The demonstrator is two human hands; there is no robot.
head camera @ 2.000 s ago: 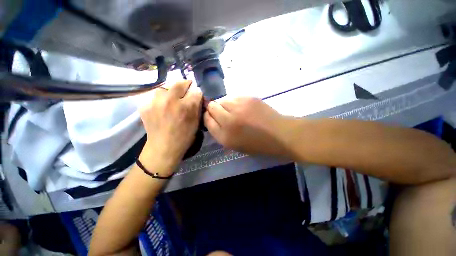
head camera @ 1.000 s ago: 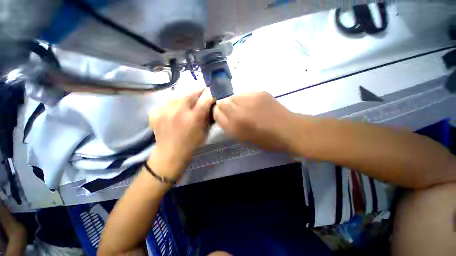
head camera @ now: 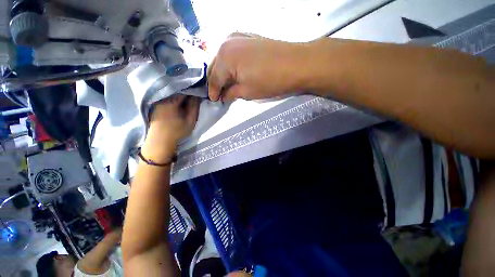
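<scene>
The white cloth with black edges (head camera: 115,100) lies heaped left of the needle area. My left hand (head camera: 176,116) is partly under a grey and black folded edge of the garment (head camera: 176,84), its fingers mostly hidden by cloth. My right hand (head camera: 236,67) pinches the right end of that edge between thumb and fingers. The grey cylindrical attachment (head camera: 169,55) of the sewing machine (head camera: 81,32) points down just above the cloth. The needle itself is not clear.
A black triangular scrap (head camera: 420,28) lies at the table's right. The ruler (head camera: 260,129) runs along the front edge. Below are blue crates (head camera: 220,222) and striped pieces (head camera: 415,181). Another person (head camera: 100,265) is at lower left, near a box with a fan (head camera: 50,180).
The view has turned and shifted, showing more at left. My left hand has gone from beside the right fingertips to under the cloth. A grey folded edge is now raised between my hands.
</scene>
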